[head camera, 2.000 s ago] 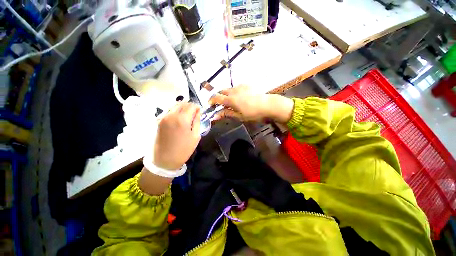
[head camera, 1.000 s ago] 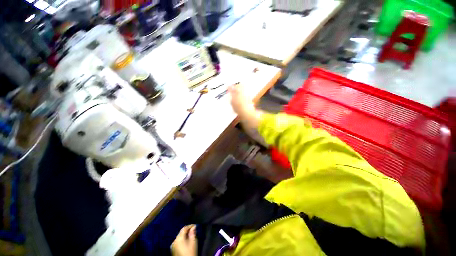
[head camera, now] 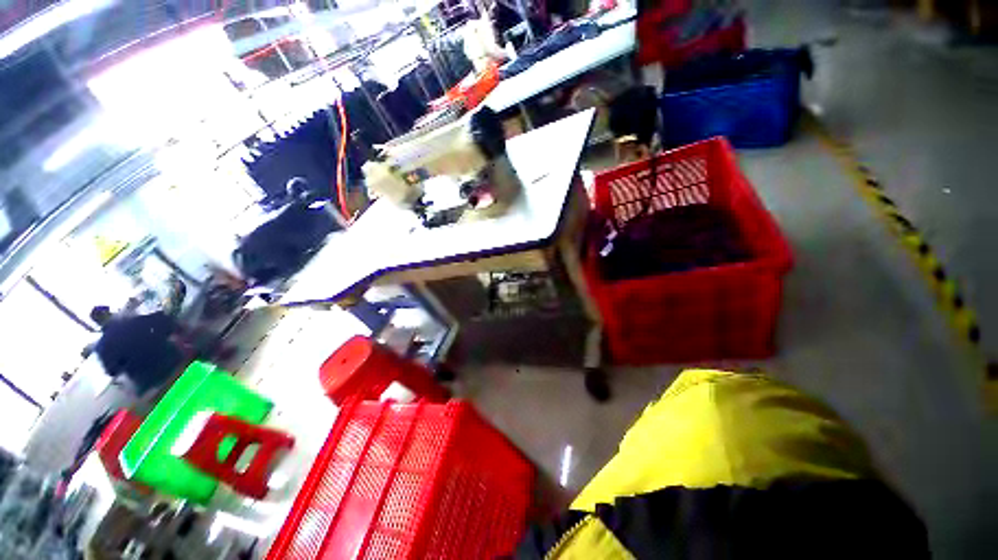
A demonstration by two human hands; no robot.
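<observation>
Neither of my hands is in the picture. My yellow-and-black jacket sleeve and shoulder (head camera: 728, 432) fill the lower right. Nearest in front of me is a red plastic crate (head camera: 405, 487) with lattice sides, cut off by the bottom edge. Its inside cannot be seen well. The JUKI machine head and the dark cloth at my own table are out of view.
Another sewing machine (head camera: 449, 164) stands on a white table (head camera: 482, 235). Beside it is a red crate (head camera: 695, 312) holding dark cloth. A blue crate (head camera: 733, 104), a green crate (head camera: 186, 427), red stools (head camera: 361, 372) and a person (head camera: 142, 345) also show. Yellow-black floor tape (head camera: 903, 230) runs right.
My view has swung away to the right and up, off my table. The JUKI head and both hands have left the picture. The red crate now sits at the lower left.
</observation>
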